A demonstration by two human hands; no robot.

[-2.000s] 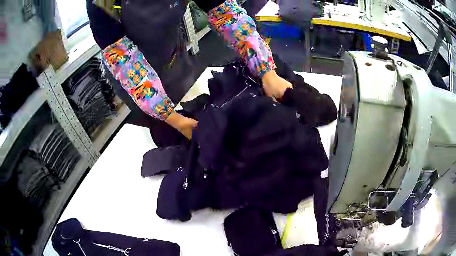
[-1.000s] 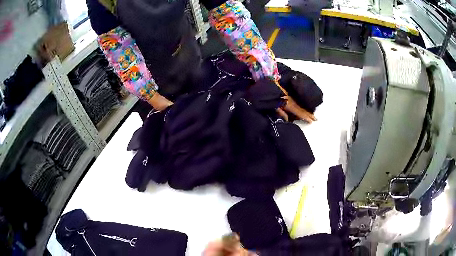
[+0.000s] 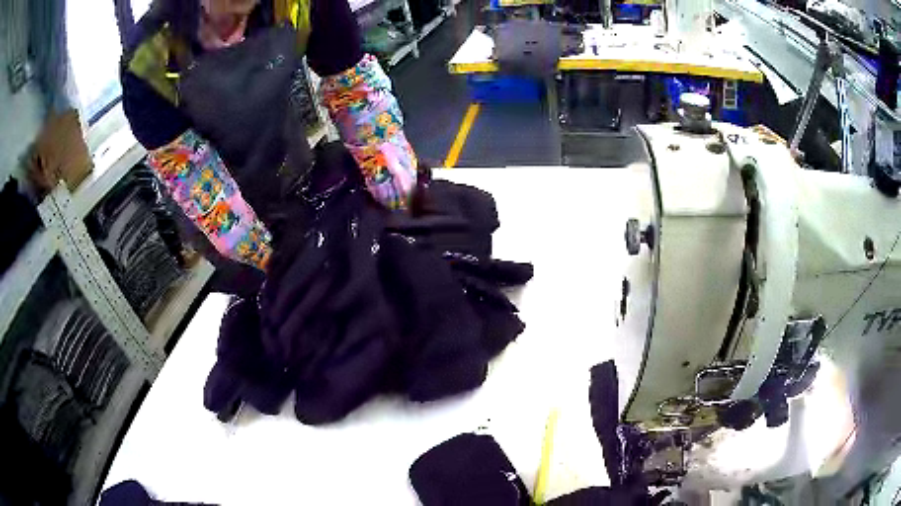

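Neither of my own hands is in the picture. A dark garment piece (image 3: 469,472) lies at the bottom centre, beside the yellow tape line. A narrow dark piece (image 3: 605,420) stretches down to the needle area of the cream-grey sewing machine (image 3: 696,287). A small part of another dark piece (image 3: 128,494) shows at the bottom left edge. A large heap of dark pieces (image 3: 375,316) with thin silvery zips lies on the white table.
A person (image 3: 252,109) in flowered sleeves leans over the heap across the table, hands buried in the cloth. Shelves of stacked dark pieces (image 3: 138,242) stand at the left. Another white table with a yellow edge (image 3: 652,67) stands behind.
My view has tilted up. The other person has gathered the heap leftward, away from the machine. The blurred hand seen at the bottom centre a second ago has left the picture.
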